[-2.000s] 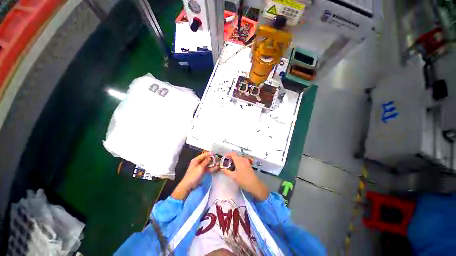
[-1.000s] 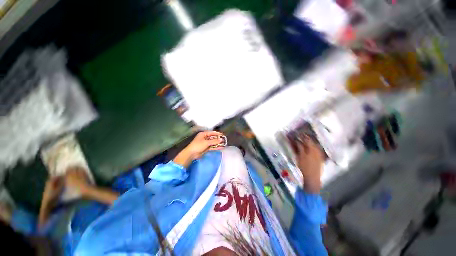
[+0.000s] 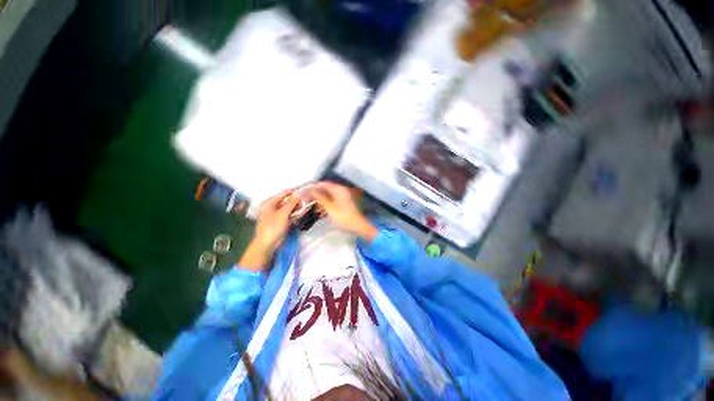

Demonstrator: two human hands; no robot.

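Observation:
My left hand and my right hand meet in front of my chest. Between their fingers is a small dark watch frame with a silvery edge; blur and fingers hide whether there is more than one. Two pale ring-shaped frames lie on the green mat left of my left hand. The dark brown-red fixture sits on the front part of the white machine base; blur hides whether it holds frames.
A white blister tray lies left of the machine. The orange-yellow dispensing head is behind the fixture, with small bins at right. Crumpled clear trays are at lower left, a red stool-like object at lower right.
My right hand went to the fixture and came back to my left hand. The fixture now sits nearer the base's front edge, away from the dispensing head. Two frames now show on the mat.

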